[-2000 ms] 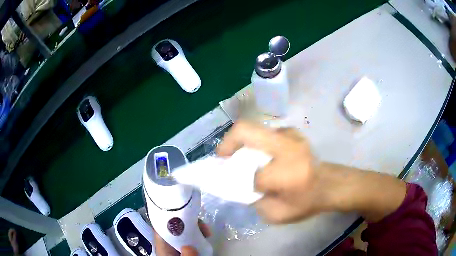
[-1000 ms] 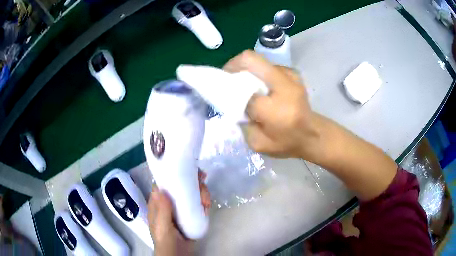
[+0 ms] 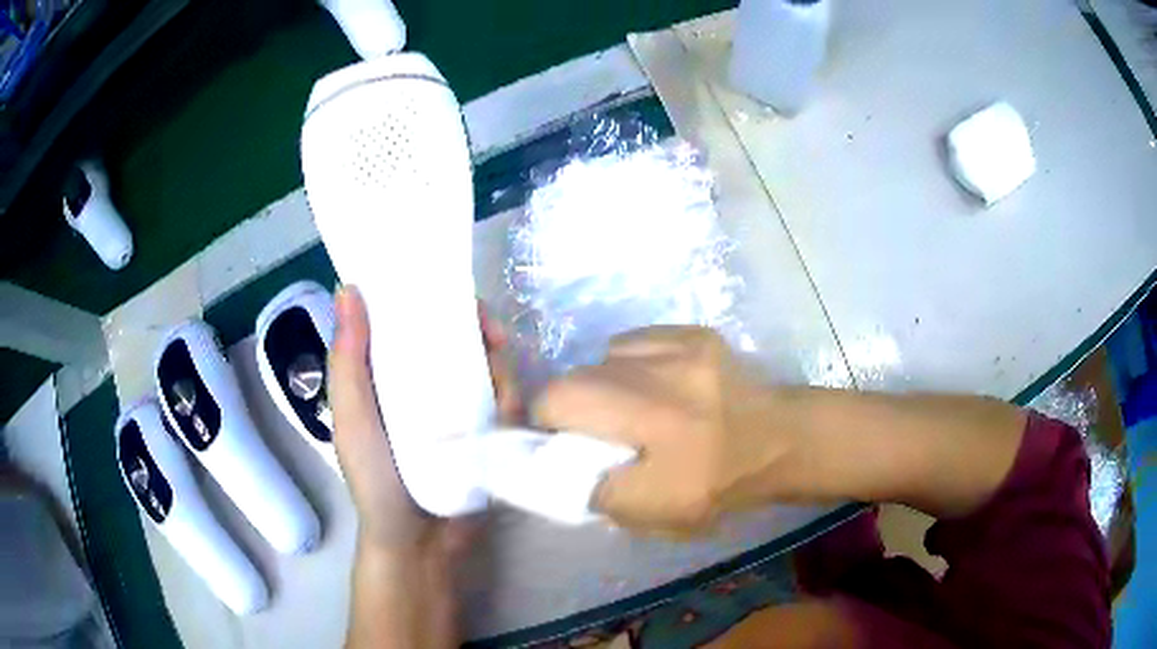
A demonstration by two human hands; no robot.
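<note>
A white IPL handset [image 3: 391,241] stands nearly upright in my left hand [image 3: 381,431], its back with the vent grille of tiny holes facing me. My left fingers wrap the grip from behind; thumb and fingertips show at its sides. My right hand [image 3: 673,431], blurred by motion, pinches a white wiping cloth [image 3: 546,475] that touches the lower end of the grip. The handset's front panel is hidden.
Three handsets with black panels lie at left, one here [image 3: 235,437]. Shiny clear film scraps [image 3: 628,241] lie right of the held handset. A whitish bottle [image 3: 780,57], cut off by the top edge, and a folded wipe stack [image 3: 991,154] stand farther right. The green conveyor [image 3: 203,108] carries handsets.
The handset has turned from its button side to its back. My right hand and cloth have moved from the head down to the grip end. The view has shifted.
</note>
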